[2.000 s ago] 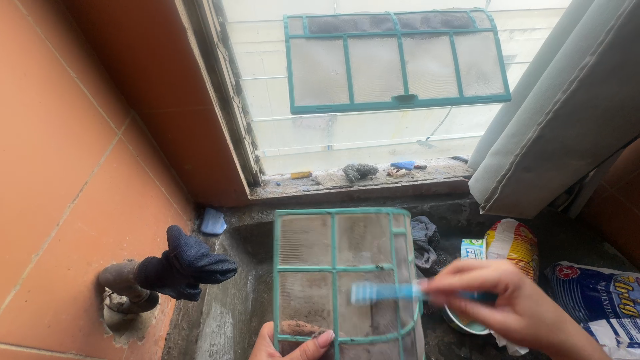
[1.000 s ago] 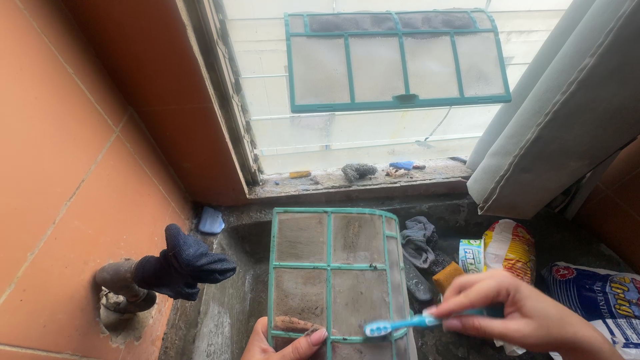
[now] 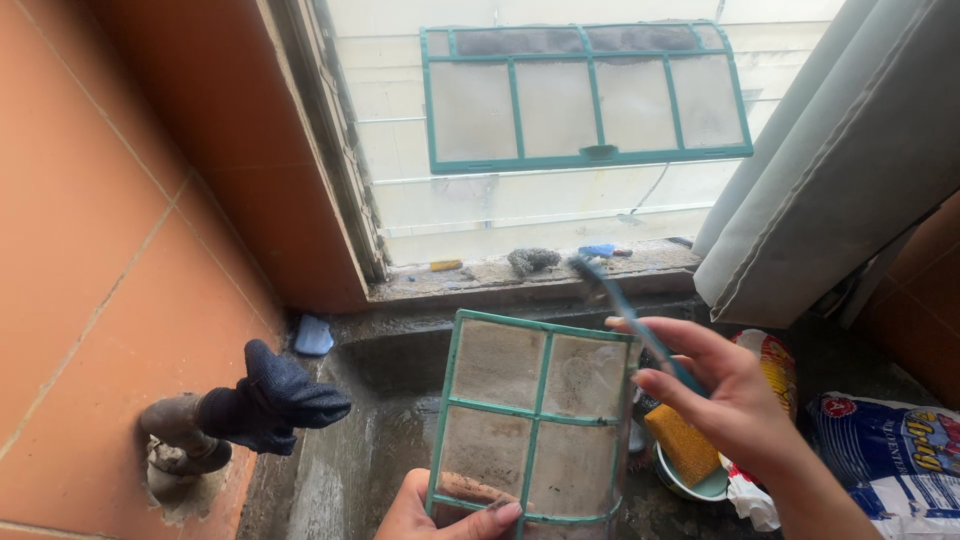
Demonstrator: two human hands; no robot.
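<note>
My left hand (image 3: 457, 510) grips the lower left part of a green-framed mesh air filter (image 3: 491, 367), thumb in front and fingers showing through the mesh. Dark specks of dirt lie on its panels. In my right hand (image 3: 720, 390) is a blue toothbrush (image 3: 637, 322), its bristle head raised up and to the left, above the filter's top right corner and apart from the mesh. A second green-framed filter (image 3: 555, 105) leans against the louvred window, with dark grime along its top strip.
Below the filter is a concrete sink (image 3: 322, 465). At left, a dark cloth (image 3: 274, 401) wraps a wall pipe (image 3: 172, 427). A steel scouring pad (image 3: 532, 260) rests on the sill. A yellow sponge (image 3: 682, 442) sits in a bowl (image 3: 701, 487); printed bags (image 3: 892, 450) and a grey curtain (image 3: 817, 165) are at right.
The toothbrush was over the filter's mesh in the earlier frames; my right hand has lifted it up and away, bristles pointing upward. The filter is now tilted differently in my left hand.
</note>
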